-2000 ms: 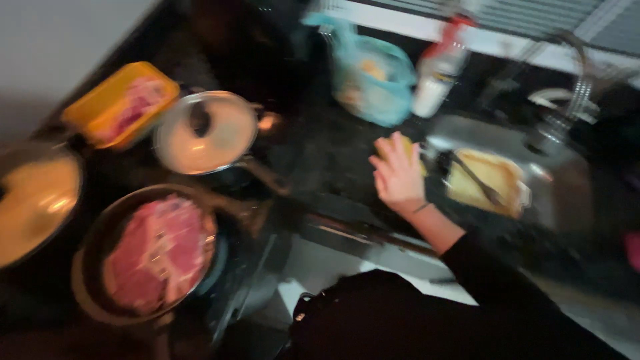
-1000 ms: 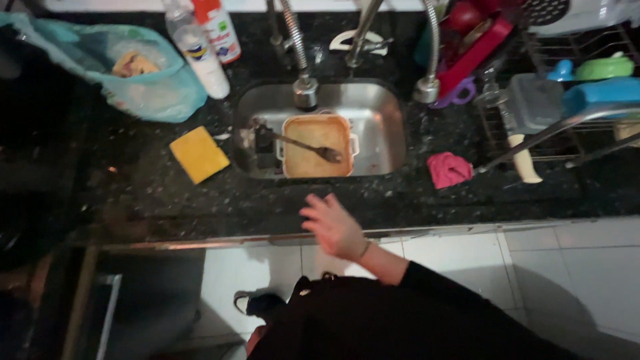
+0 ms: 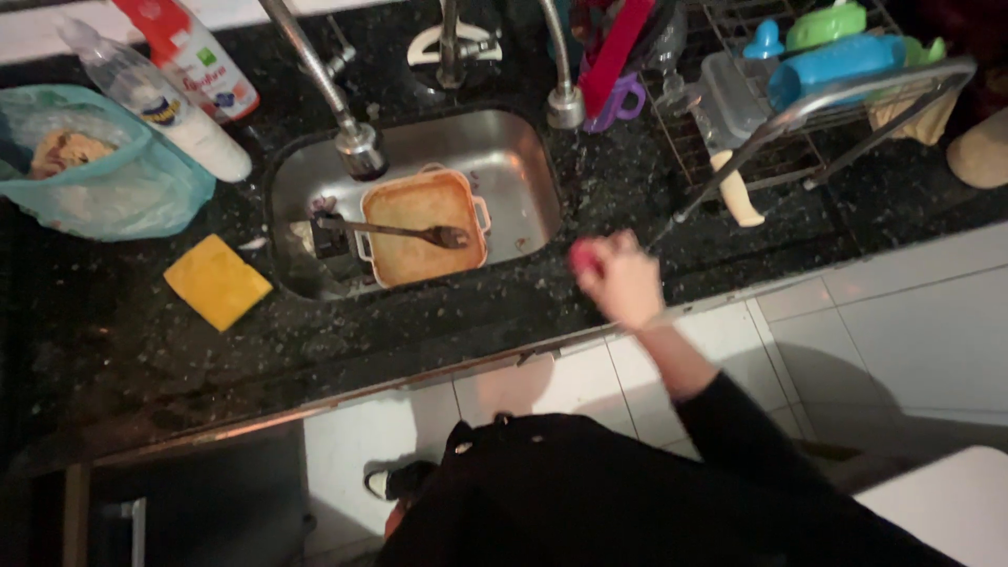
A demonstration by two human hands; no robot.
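Observation:
My right hand (image 3: 624,279) is closed around a crumpled red-pink cloth (image 3: 584,257), over the dark stone counter just right of the sink. My left hand is out of view. In the steel sink (image 3: 516,150) lies a squarish baking dish (image 3: 417,197) with side handles and a browned inside. A dark slotted spoon (image 3: 394,230) rests across it. A yellow cloth (image 3: 218,282) lies flat on the counter left of the sink.
A teal plastic bag (image 3: 118,197), a clear bottle (image 3: 185,126) and a red-and-white bottle (image 3: 205,59) stand at the left. Faucets (image 3: 361,150) overhang the sink. To the right, a wire dish rack (image 3: 819,110) holds a blue bottle (image 3: 835,69) and a clear container (image 3: 732,94).
The view has swung from the stove to the sink. My right hand has moved from the counter's front edge to the pink cloth right of the sink and has taken hold of it.

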